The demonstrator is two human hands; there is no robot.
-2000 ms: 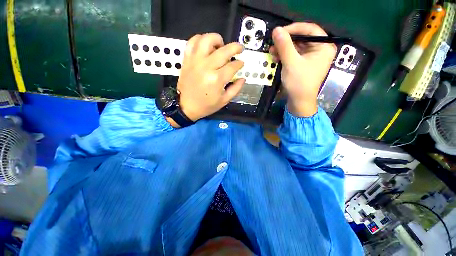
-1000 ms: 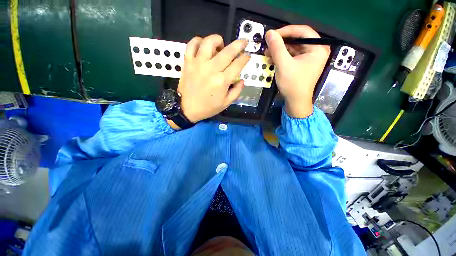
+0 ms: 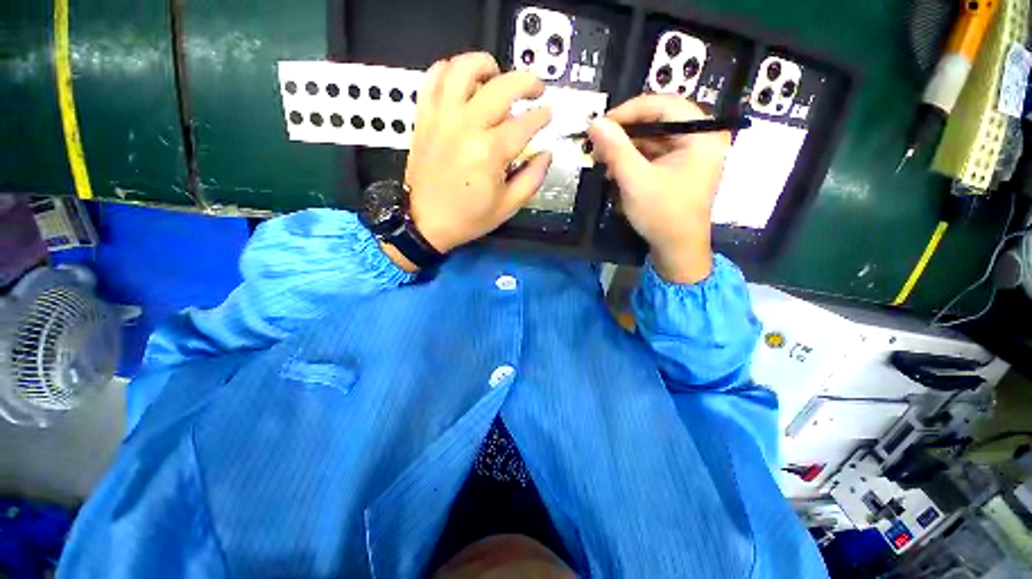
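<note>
A white carrier strip (image 3: 351, 104) with two rows of black dots lies across the black phone tray (image 3: 453, 25) and the green surface. My left hand (image 3: 470, 158) rests over the strip and holds it, hiding its middle. My right hand (image 3: 668, 181) grips a slim black tool (image 3: 668, 128), its tip at the strip's right end, where a dark dot shows. Phone units lie in the tray: one (image 3: 555, 198) under the strip, with its pale camera area above it, one partly behind my right hand (image 3: 677, 66), and one at the right (image 3: 760, 170).
An orange-handled screwdriver (image 3: 960, 57) and a pale-yellow ridged block (image 3: 985, 124) lie at the right. Yellow tape (image 3: 68, 102) marks the green surface at left. A fan (image 3: 57, 339) stands at lower left, and a white machine (image 3: 832, 373) at lower right.
My right hand and the tool tip have moved from the camera area down to the strip's right end. The phones' camera areas show more fully. The view has shifted slightly.
</note>
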